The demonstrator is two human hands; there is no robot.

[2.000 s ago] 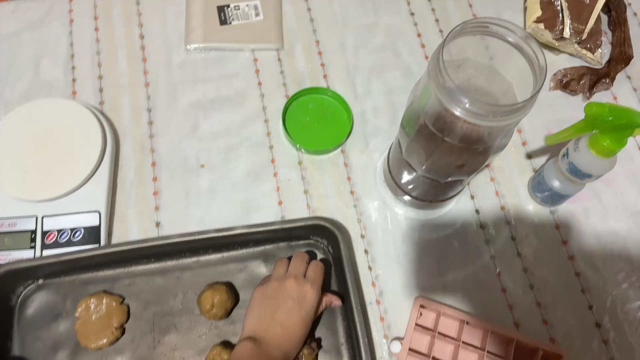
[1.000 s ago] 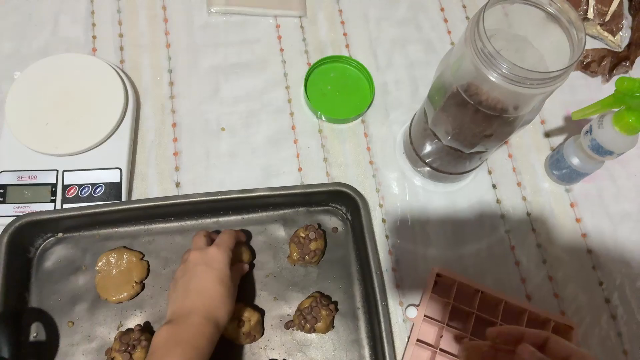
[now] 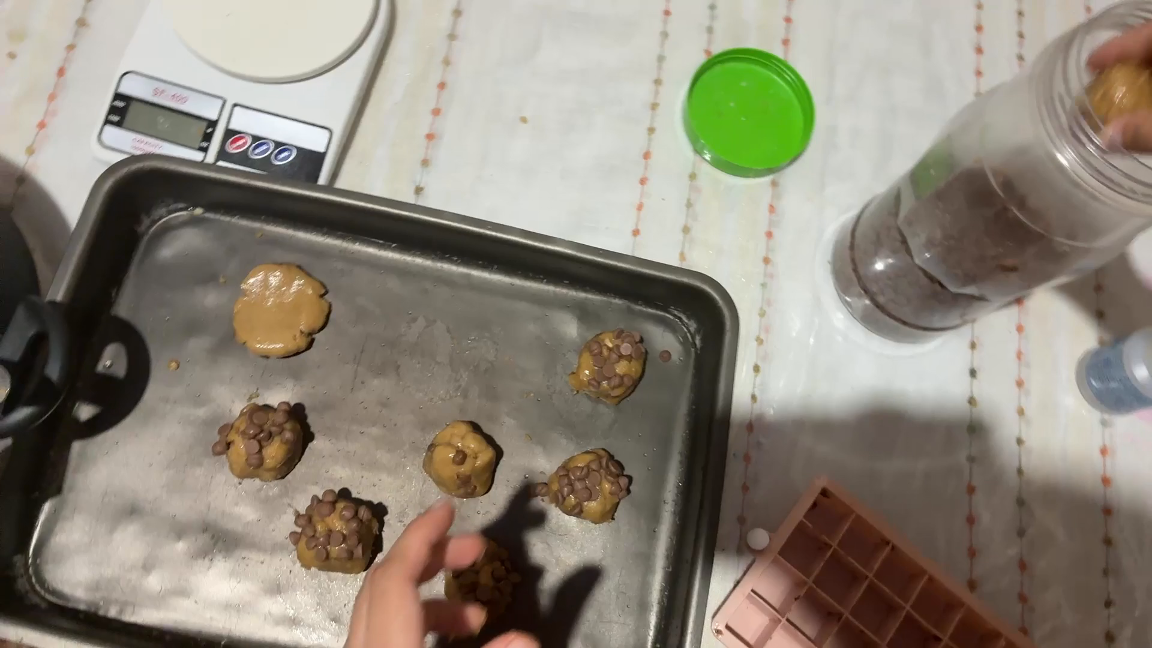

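My left hand (image 3: pixel 418 585) reaches over the lower part of a dark metal baking tray (image 3: pixel 504 243), fingers apart and nothing seen in them. Just above its fingertips sits a mostly plain dough ball (image 3: pixel 461 459); another dough ball (image 3: pixel 486 576) with chips lies in shadow beside the fingers. Several dough balls topped with chocolate chips (image 3: pixel 335 533) and a flattened dough piece (image 3: pixel 281 309) rest on the tray. At the right edge, my right hand (image 3: pixel 1125 85), partly cut off, holds a dough ball (image 3: pixel 1120 92) at the mouth of a clear plastic jar (image 3: pixel 990 216) of brown chips.
A digital kitchen scale (image 3: pixel 243 99) stands behind the tray. A green lid (image 3: pixel 749 112) lies between scale and jar. At the lower right is a pink compartmented mold (image 3: pixel 855 567), with part of a spray bottle (image 3: pixel 1116 373) above it. A black handle (image 3: pixel 36 369) overhangs the tray's left side.
The dough ball under my left hand one second ago has left that spot on the tray. My right hand has moved up from near the mold to the jar mouth. The view has shifted closer to the tray.
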